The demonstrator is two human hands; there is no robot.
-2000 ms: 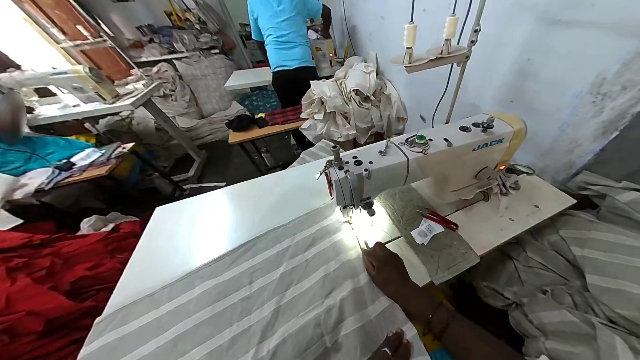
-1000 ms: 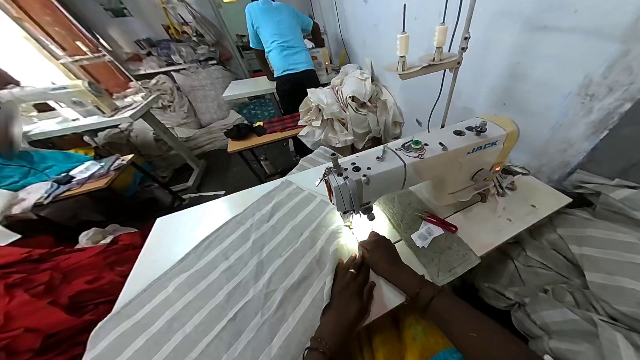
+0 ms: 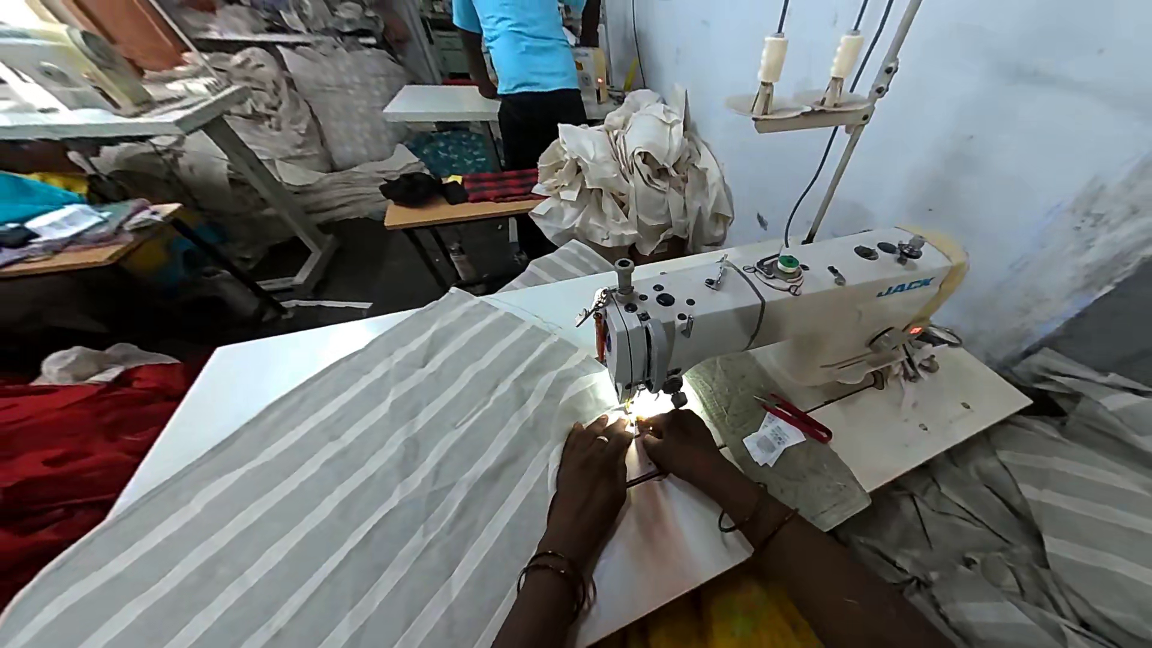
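Observation:
A white Jack sewing machine [image 3: 774, 306] stands on a white table, its lamp lighting the needle area. Grey cloth with white stripes [image 3: 360, 468] covers the table left of the needle and reaches behind the machine head. My left hand [image 3: 589, 468] lies on the right edge of this cloth, fingertips just in front of the presser foot. Close beside it, my right hand [image 3: 684, 445] has its fingers bent at the cloth edge by the needle; glare hides what its fingertips pinch. Red thread snips [image 3: 796, 418] and a white printed label [image 3: 772, 438] lie right of my right hand.
Thread cones [image 3: 772, 59] stand on a holder behind the machine. Cream cloth [image 3: 639, 171] is heaped beyond the table. A person in a blue shirt [image 3: 522, 45] stands at another table. Red cloth [image 3: 81, 459] lies at left, more striped cloth [image 3: 1071, 486] at right.
My left hand has come from the lower edge of the view to the needle area, beside my right hand. The striped cloth has shifted and turned on the table, its far edge now nearer the machine head.

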